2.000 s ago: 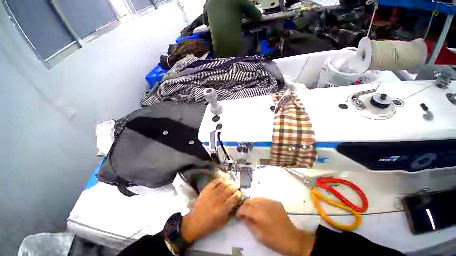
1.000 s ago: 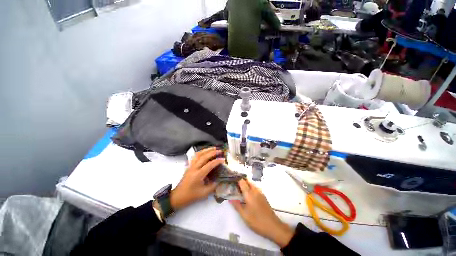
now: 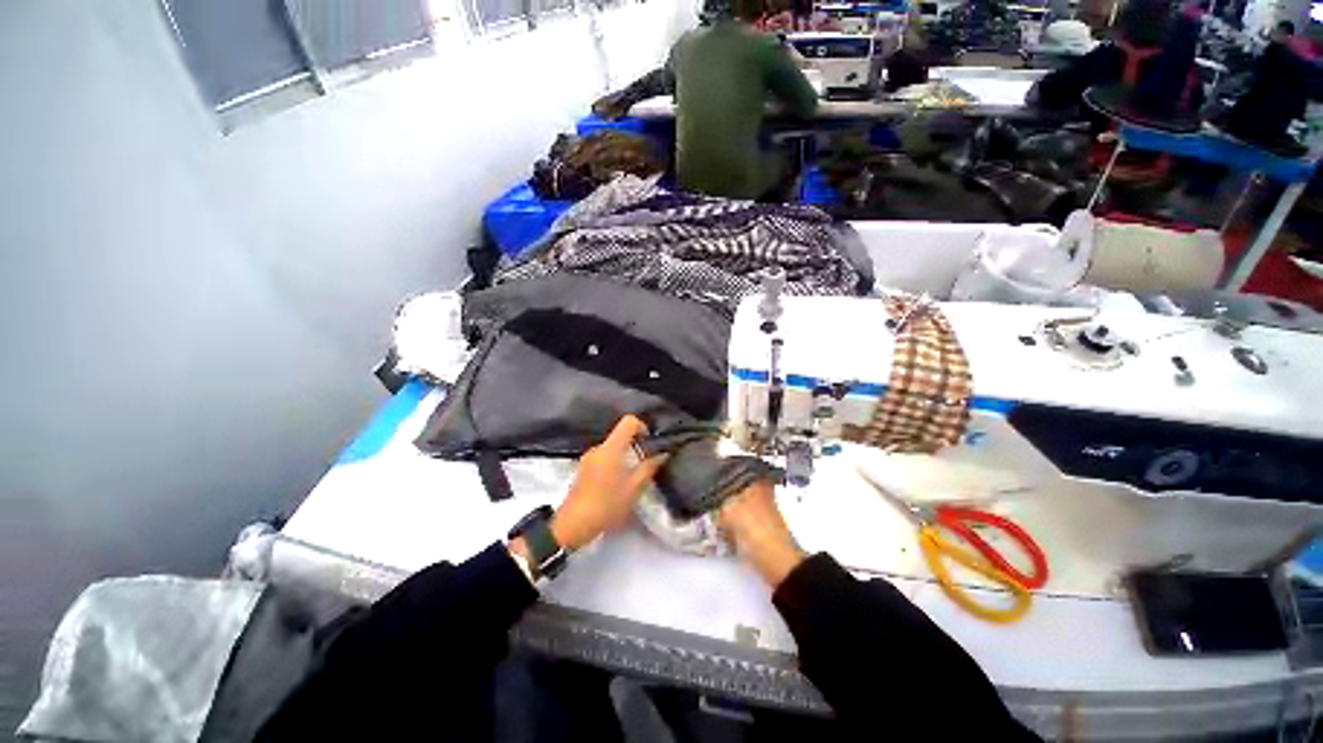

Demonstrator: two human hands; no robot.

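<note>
A dark grey garment (image 3: 544,399) with a black band and two small round dots lies left of the sewing machine. Its small bunched section (image 3: 699,476), with paler cloth below, lies left of the presser foot and needle (image 3: 794,447). My left hand (image 3: 607,486) grips the left side of this section, thumb and fingers on the cloth. My right hand (image 3: 757,530) is at its right side, fingertips partly hidden in the folds. The section is in front of the white machine head (image 3: 849,341), not visibly under the foot.
Scissors with red and orange handles (image 3: 979,559) lie right of the needle. A phone (image 3: 1207,610) lies at the right. Checked cloth (image 3: 929,380) drapes over the machine head. A striped garment pile (image 3: 697,247) is behind. A person in green (image 3: 728,109) works at the back.
The small section has been drawn out from the needle area and turned, showing more dark grey cloth. My right hand has moved from the needle onto its right side. The view has shifted.
</note>
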